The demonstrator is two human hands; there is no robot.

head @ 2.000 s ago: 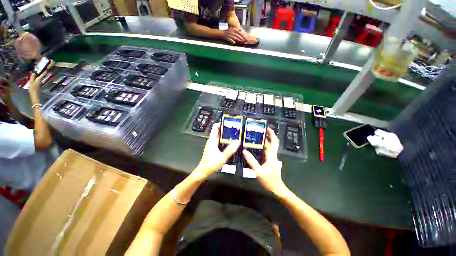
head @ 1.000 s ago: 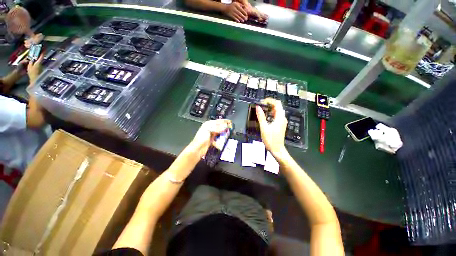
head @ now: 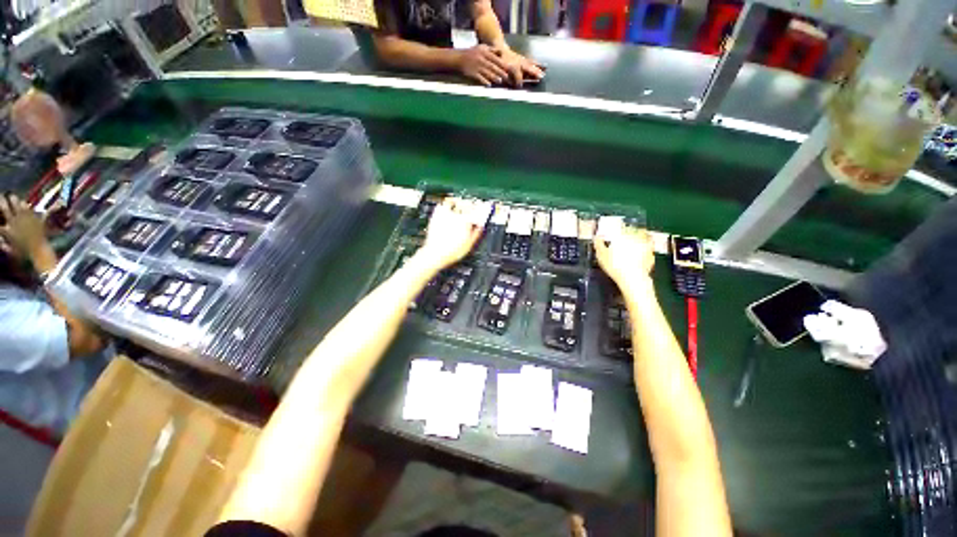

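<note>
A clear blister tray (head: 533, 306) lies in front of me. Its back row holds upright-facing keypad phones (head: 565, 239) with white upper parts; its front row holds dark phones (head: 502, 301) showing open backs. My left hand (head: 453, 233) is at the back left of the tray, fingers on a phone with a white top (head: 479, 212). My right hand (head: 628, 257) is at the back right, fingers on another phone with a white top (head: 610, 224). Both hands hide much of these phones. Several thin white rectangles, apparently batteries (head: 524, 401), lie on the bench nearer me.
Stacked full trays (head: 315, 226) stand at left, above a carton (head: 147, 462). A spare phone (head: 687, 262), red pen (head: 692, 336), smartphone (head: 782, 313) and crumpled tissue (head: 848, 334) lie right. Ribbed trays (head: 923, 420) are far right. Other people's hands show beyond the belt and at left.
My hands have moved forward from the front of the tray to its back corners. More phones lie in the front row, and the white rectangles now lie uncovered on the bench.
</note>
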